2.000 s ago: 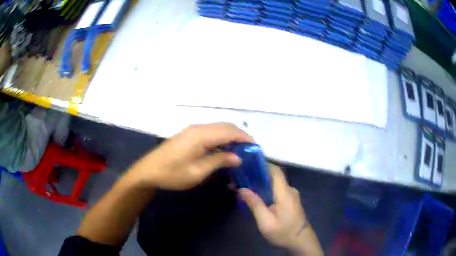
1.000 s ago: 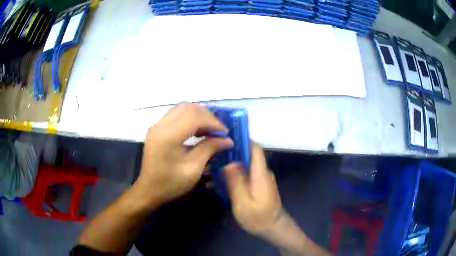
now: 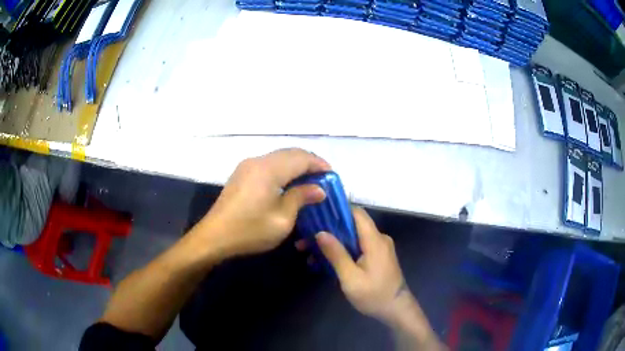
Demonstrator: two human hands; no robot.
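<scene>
A glossy blue phone housing unit [image 3: 330, 214] is held over my lap, just below the bench edge, its striped blue face towards me. My left hand [image 3: 271, 199] grips its upper left end, with thumb and fingers at the top. My right hand [image 3: 366, 267] holds its lower right side, thumb on the blue face. The side turned away is hidden, and so are some fingertips.
White sheets [image 3: 356, 86] lie on the pale bench [image 3: 411, 185]. Stacked blue-edged units [image 3: 411, 20] stand along the far side. Units with black pads [image 3: 576, 113] lie at right. A blue bin [image 3: 569, 295] and red stools [image 3: 75, 240] are below.
Since one second ago the unit has tilted and moved slightly right, its blue face now more visible. The small white patch at my left fingers no longer shows. Both hands stay on the unit.
</scene>
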